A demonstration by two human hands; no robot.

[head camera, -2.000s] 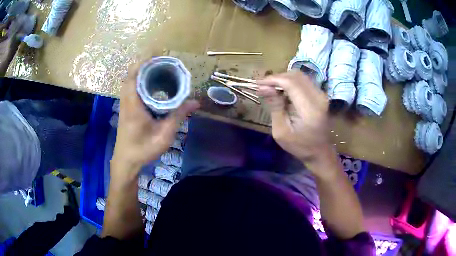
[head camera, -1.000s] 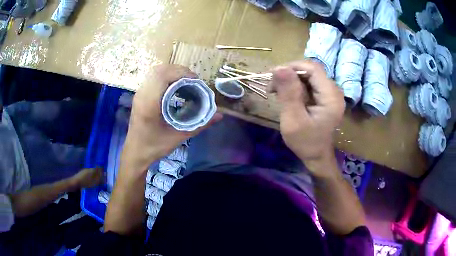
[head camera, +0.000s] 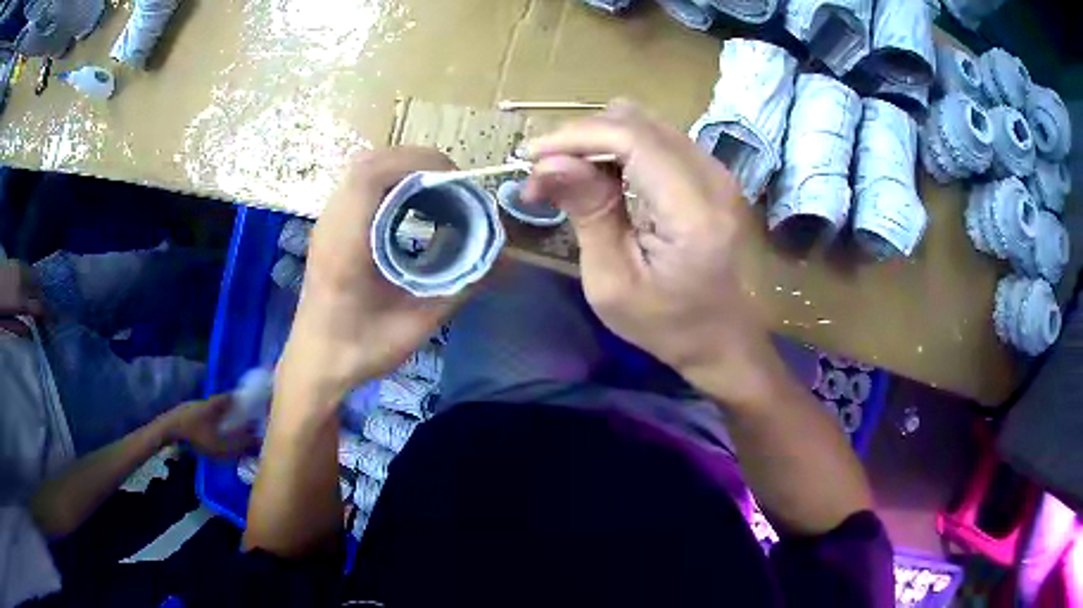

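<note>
My left hand (head camera: 344, 273) is closed around a light grey sleeve (head camera: 486, 249), its wide faceted mouth facing up towards me. My right hand (head camera: 647, 226) pinches a cotton swab (head camera: 481, 173) between thumb and fingers. The swab's tip is at the upper rim of the sleeve mouth. The small glue cup (head camera: 530, 206) stands on the cardboard pad (head camera: 457, 131), partly hidden by my right hand. Another swab (head camera: 552, 106) lies on the pad's far side. The other swabs by the cup are mostly hidden behind my right hand.
Sleeves (head camera: 819, 154) stand and lie at the right, with ribbed end pieces (head camera: 1015, 214) piled beyond them. A white bottle (head camera: 90, 82) lies at the far left. A blue bin (head camera: 226, 321) is left of my lap. A neighbour's hand (head camera: 214, 425) reaches to it.
My right hand has moved left with the swab, from over the cup to the sleeve's rim. The sleeve has shifted slightly. The neighbour's hand now holds a blurred grey thing at the bin.
</note>
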